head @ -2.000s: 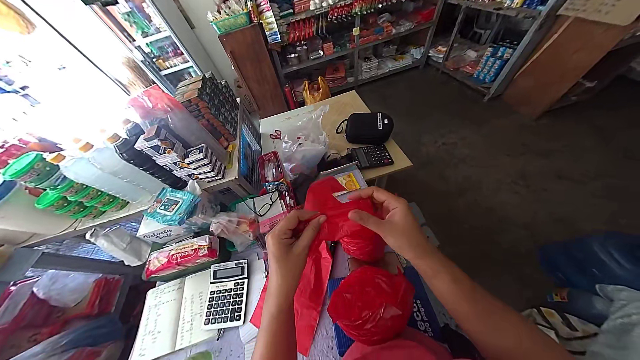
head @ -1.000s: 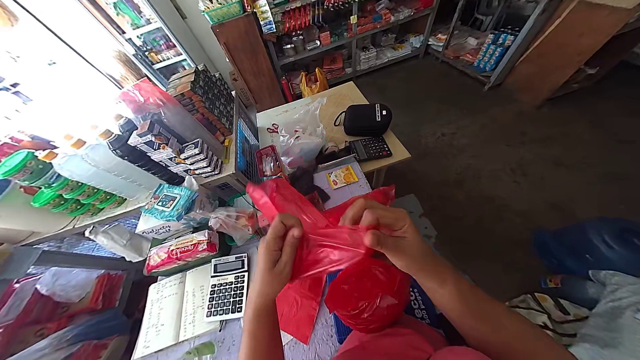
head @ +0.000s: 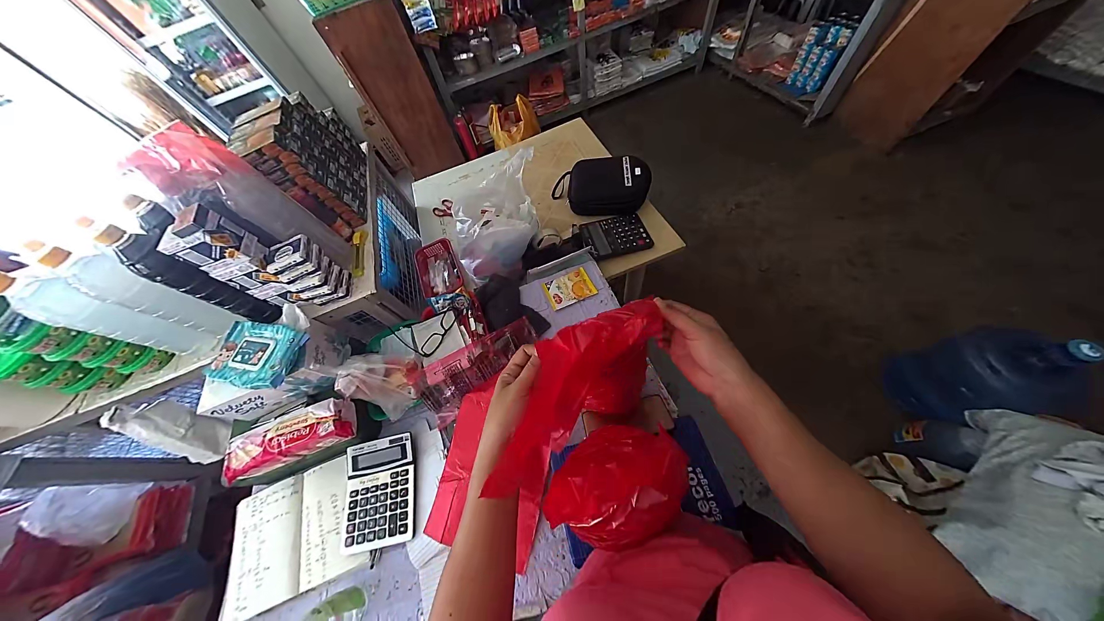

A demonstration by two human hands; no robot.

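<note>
A thin red plastic bag (head: 569, 379) is stretched between my hands above the desk. My left hand (head: 515, 379) pinches its left edge, and my right hand (head: 694, 345) pinches its upper right corner. Behind it stands a filled red plastic bundle (head: 619, 386), partly hidden by the bag. A second rounded red plastic bundle (head: 617, 487) sits nearer my body, over a blue record book (head: 703, 474). Flat red plastic bags (head: 457, 483) lie under my left forearm.
An open notebook (head: 289, 535) with handwriting and a white calculator (head: 379, 496) lie at the left. Eyeglasses (head: 431, 335), a pink wire basket (head: 474, 371) and a yellow sachet (head: 569, 288) are farther back. A black case (head: 609, 185) and a black calculator (head: 617, 235) rest on the wooden table.
The red bag, bunched between close hands a second ago, is now spread out. My right hand has moved up and to the right, away from my left hand.
</note>
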